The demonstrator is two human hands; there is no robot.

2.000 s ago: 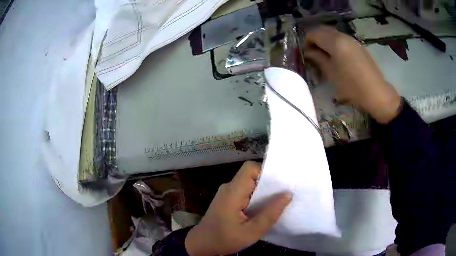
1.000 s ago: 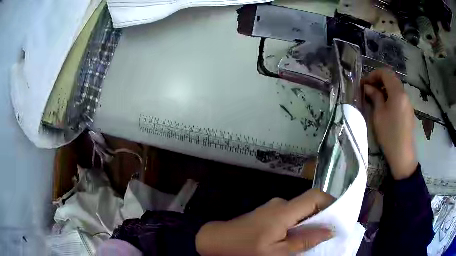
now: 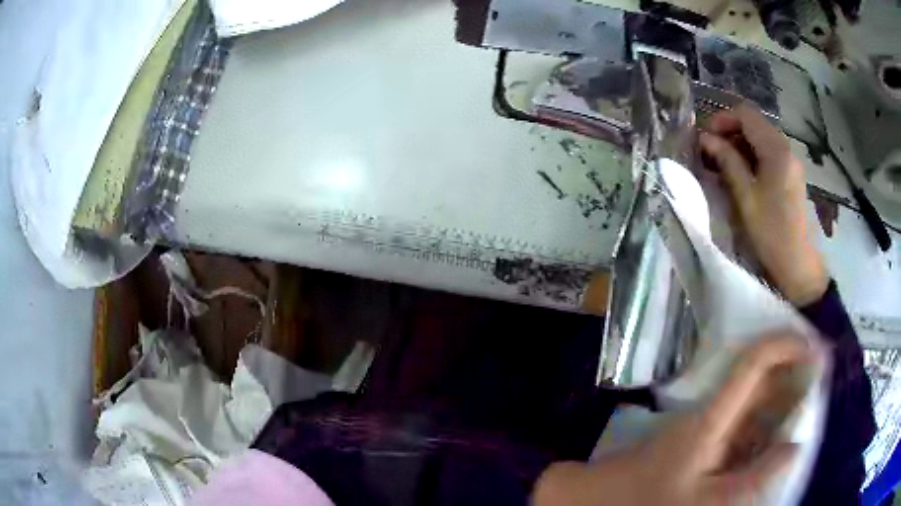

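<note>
The band strip [image 3: 746,296], plain white, runs from the metal folder down along its right side and curls at its top end. The band folder [image 3: 647,306] is a long shiny metal chute hanging over the table's front edge. My left hand [image 3: 692,445], blurred and cut off by the lower edge, holds the lower part of the strip between thumb and fingers. My right hand [image 3: 759,183] is at the right side of the folder's upper end, fingertips bent together; whether they grip something is hidden.
The table edge with a printed ruler scale [image 3: 415,240] crosses the middle. A white garment [image 3: 267,14] lies at the upper left. Crumpled white pieces [image 3: 178,395] lie below the table. Slide plates [image 3: 563,38] and a thin black tool [image 3: 860,203] are further back. Blue plastic shows lower right [image 3: 884,484].
My left hand has moved right with the strip, pulling it to the folder's right side and baring the chute. My right hand has stayed beside the folder. The view has shifted slightly.
</note>
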